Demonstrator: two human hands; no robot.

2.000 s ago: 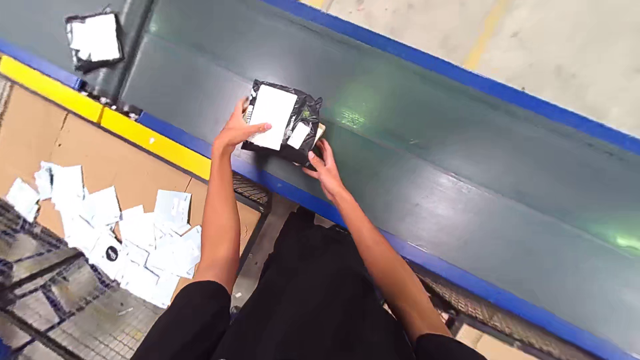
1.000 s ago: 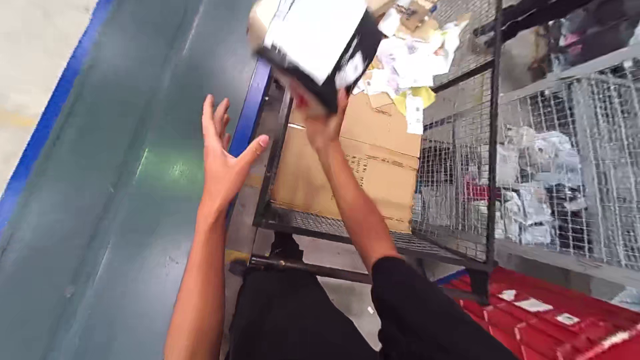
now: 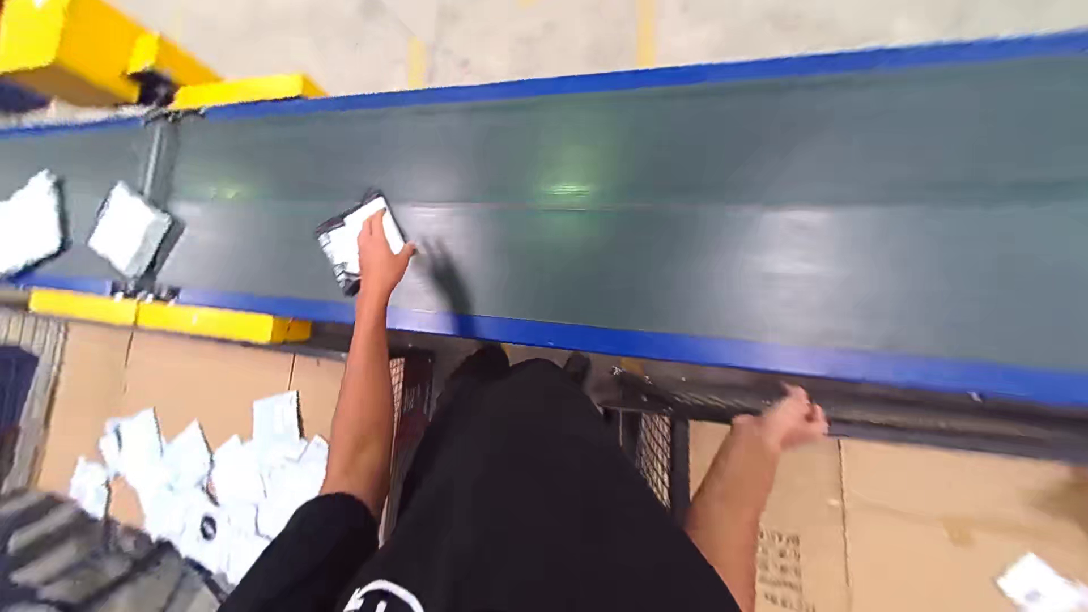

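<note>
On the dark green conveyor belt (image 3: pixel 680 204), my left hand (image 3: pixel 381 259) lies on a black plastic parcel (image 3: pixel 347 246) with a white label, its fingers spread over the label and the thumb apart. Whether the fingers grip the parcel cannot be told. My right hand (image 3: pixel 792 421) is blurred and hangs beside the belt's near edge, over a cardboard-lined cage; nothing shows in it, and its fingers look partly curled.
Two white-labelled parcels, one on the left (image 3: pixel 34 223) and one by the belt joint (image 3: pixel 129 231), lie further along. Yellow guards (image 3: pixel 212 321) flank the belt. White packets (image 3: pixel 229 484) fill part of the left cage; a white packet (image 3: pixel 1039 585) lies lower right.
The view has swung from the cage back to the belt. The larger parcel one second ago in my right hand is no longer in it. My left hand, empty then, is now on a parcel.
</note>
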